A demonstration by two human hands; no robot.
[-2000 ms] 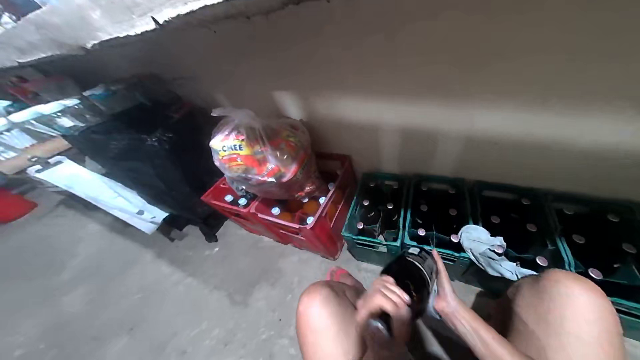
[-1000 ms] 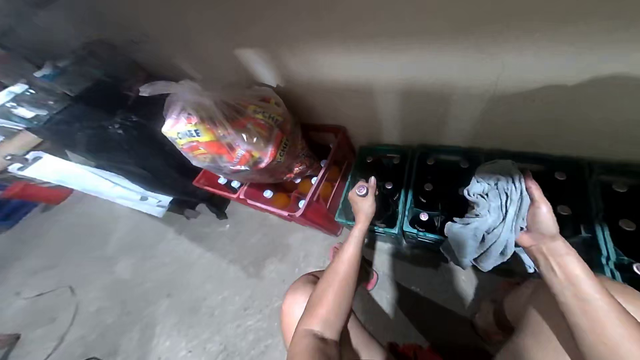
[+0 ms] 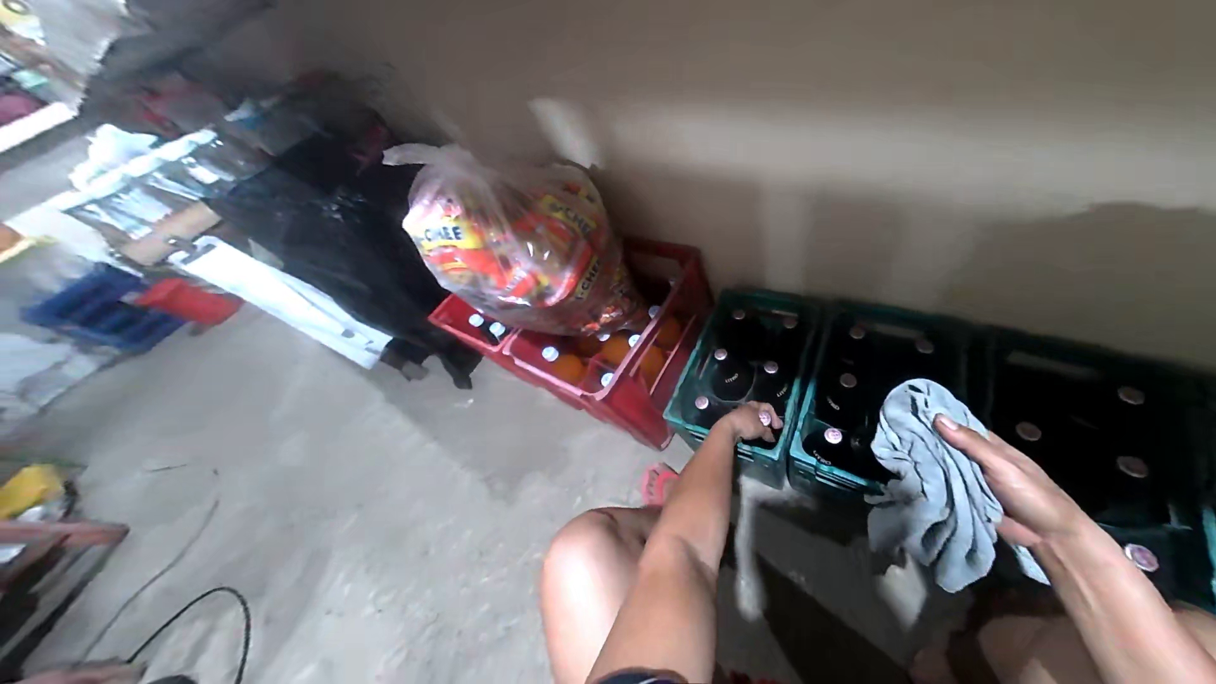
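Note:
My left hand (image 3: pixel 746 423) reaches into the leftmost green plastic crate (image 3: pixel 679 404), its fingers closed round the neck of a dark capped bottle (image 3: pixel 766 418) at the near right corner. Several more dark bottles (image 3: pixel 731 378) stand in that crate. Over the second green crate (image 3: pixel 836 480) and the bare floor before it, my right hand (image 3: pixel 1016 480) holds up a crumpled grey cloth (image 3: pixel 936 484). The cloth hides part of that crate.
Further green crates (image 3: pixel 1054 356) of bottles line the wall at right. A red crate (image 3: pixel 641 418) holds orange bottles, with a clear bag of bright packets (image 3: pixel 522 252) on top. Black plastic sheeting (image 3: pixel 328 218) lies beyond. At lower left, a black cable (image 3: pixel 247 617) curls on the concrete floor.
Two seconds ago both hands held a dark bottle over my lap, and the cloth lay on the crates. The cloth is now in my right hand, and my left hand is down in the leftmost green crate.

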